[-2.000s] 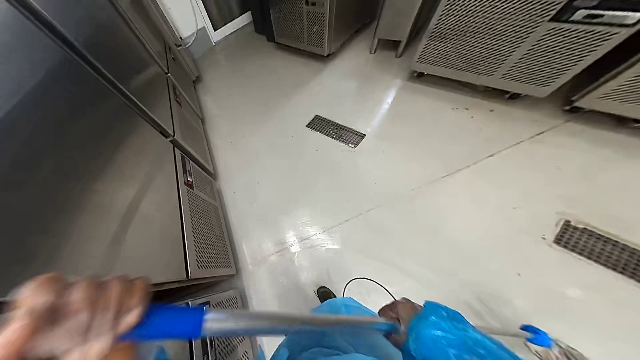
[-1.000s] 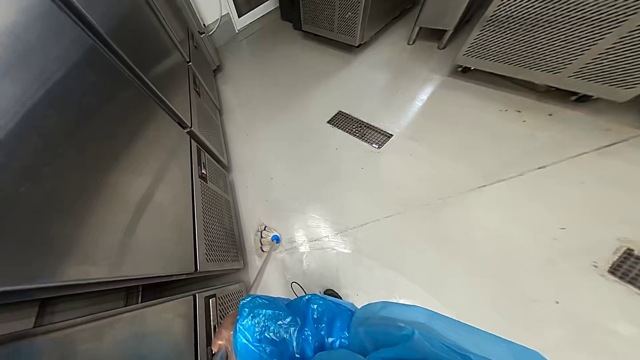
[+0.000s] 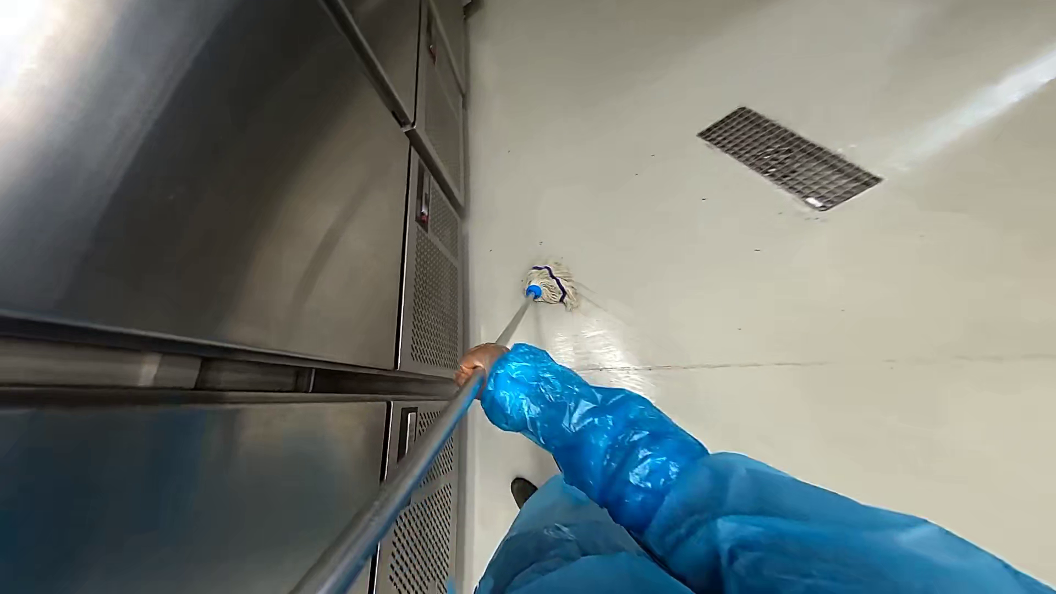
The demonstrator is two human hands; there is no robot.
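Observation:
A string mop head (image 3: 554,285) with a blue socket lies on the pale floor, close to the steel cabinets. Its metal handle (image 3: 396,487) runs down to the bottom edge of the view. My right hand (image 3: 480,363), at the end of a blue plastic sleeve cover (image 3: 606,433), is closed around the handle's middle, beside the cabinet fronts. My left hand is out of the frame. The upper end of the handle is cut off at the bottom edge.
Stainless steel cabinets (image 3: 272,206) with perforated vent panels (image 3: 435,301) line the left side. A floor drain grate (image 3: 789,158) is set into the floor at the upper right. A dark shoe tip (image 3: 523,492) shows below the mop, beside the blue gown.
Two seconds ago my left hand showed on the handle at the lower left; now it is out of view. Since one second ago the mop head has moved up along the cabinets. The view has shifted.

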